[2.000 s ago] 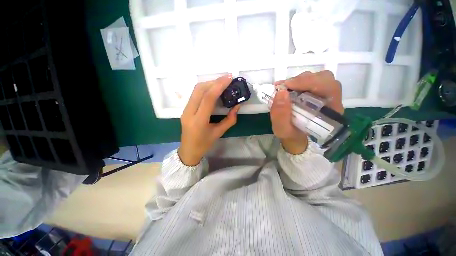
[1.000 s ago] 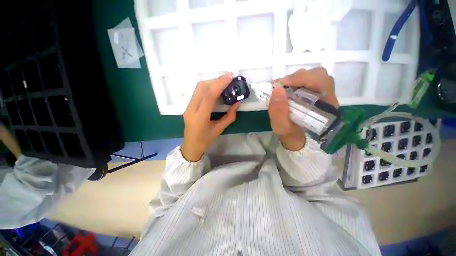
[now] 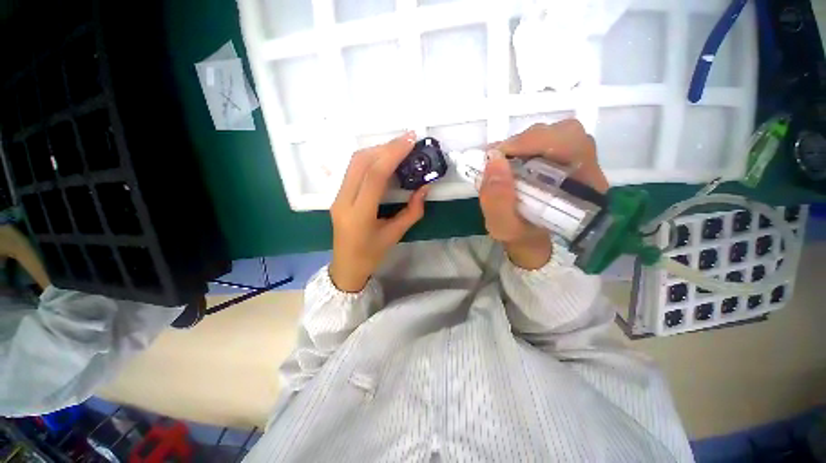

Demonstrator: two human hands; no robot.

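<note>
My left hand (image 3: 367, 203) holds a small black module housing (image 3: 422, 165) between thumb and fingertips, with white and shiny spots on its face. My right hand (image 3: 534, 181) grips the dispensing syringe (image 3: 557, 208), a clear and white barrel. Its white tip points left at the housing, close to its right edge; I cannot tell whether they touch. The green syringe air adapter (image 3: 619, 231) sits on the rear end, with the pale air hose (image 3: 715, 273) looping right. Both hands are above the near edge of the white compartment tray (image 3: 297, 172).
The black compartment tray (image 3: 100, 172) stands at left, with another person's sleeve (image 3: 72, 339) below it. A paper slip (image 3: 226, 90) lies between the trays. Blue-handled pliers (image 3: 715, 50), a green-handled tool (image 3: 767, 152) and the small white parts tray (image 3: 735, 262) are at right. A crumpled wipe (image 3: 546, 54) lies on the white tray.
The syringe and my right hand have shifted slightly left. The housing is tilted a little differently in my left hand. The other person's arm shows more at the left edge.
</note>
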